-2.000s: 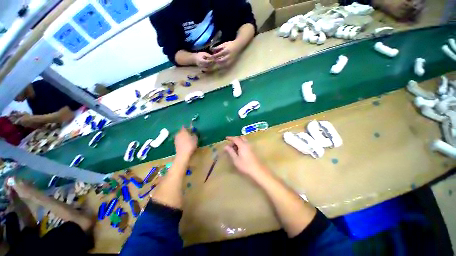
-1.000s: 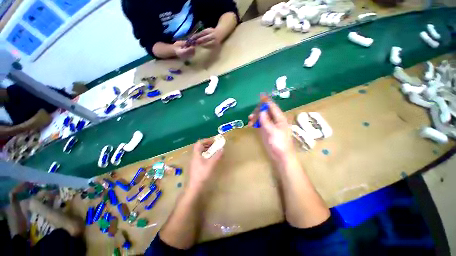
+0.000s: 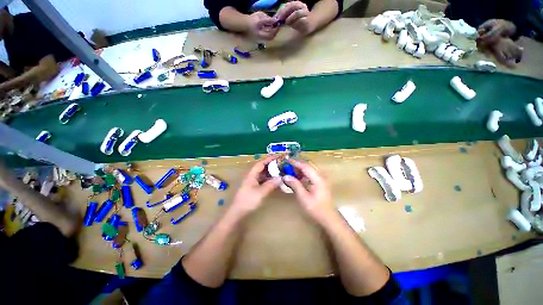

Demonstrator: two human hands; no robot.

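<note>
My left hand (image 3: 257,189) holds a white curved housing (image 3: 274,168) in front of me, over the near edge of the bench. My right hand (image 3: 309,189) holds a blue battery (image 3: 289,170) against the housing. The fingers of both hands meet around the two parts and partly hide them. A small dark-green bit shows just above the battery. A filled housing (image 3: 283,148) with blue and green inside lies just beyond my hands, at the belt's near edge.
Battery-and-board assemblies (image 3: 138,220) are piled at left. Several white housings (image 3: 406,173) lie right of my hands, with a heap (image 3: 524,184) at far right. The green belt (image 3: 238,128) carries spaced housings. People work across the belt and at left.
My hands, apart a second ago, have come together, bringing the battery to the housing. The view has shifted and levelled. The dark thin tool seen earliest on the bench no longer shows.
</note>
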